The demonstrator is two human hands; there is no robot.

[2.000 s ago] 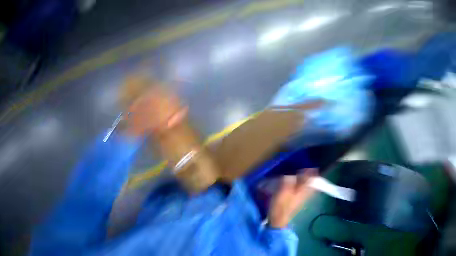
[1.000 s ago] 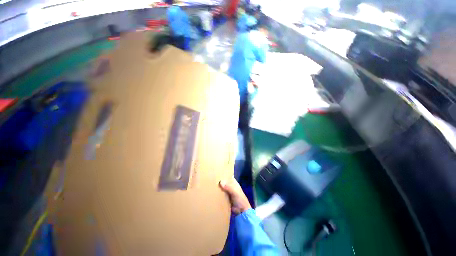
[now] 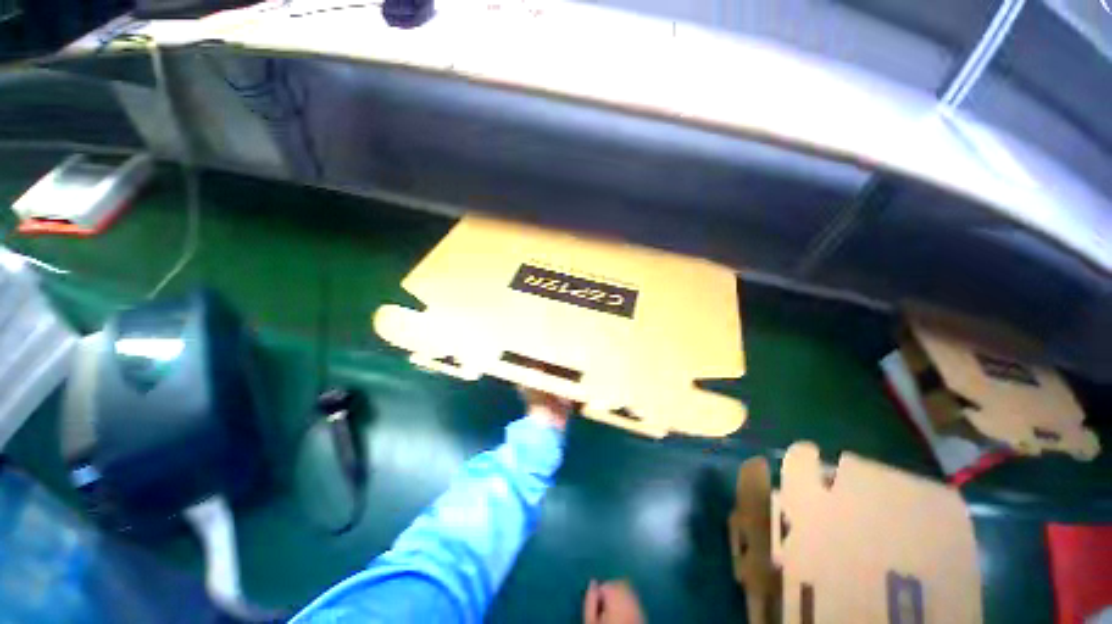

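Observation:
A brown mailer box [image 3: 573, 262] with a dark printed logo block shows its lid near the back of the green bench. My left hand [image 3: 548, 407] comes in from the lower left in a blue sleeve and grips the box's near edge; the fingers are partly hidden under the flap. I cannot tell whether the box rests fully on the bench. My right hand [image 3: 613, 602] is cut off by the bottom edge, with only part of it in view, apart from the box.
Another brown carton stack [image 3: 878, 524] stands at the lower right, and more cartons [image 3: 1006, 372] lie at the far right. A label printer [image 3: 177, 402] with a white strip is at left, a black scanner [image 3: 338, 421] beside it. A red-rimmed tray [image 3: 85, 195] is at back left.
The view has swung right to the bench. The large box lid that filled the view now lies farther off near the bench's back, and the printer has shifted to the left.

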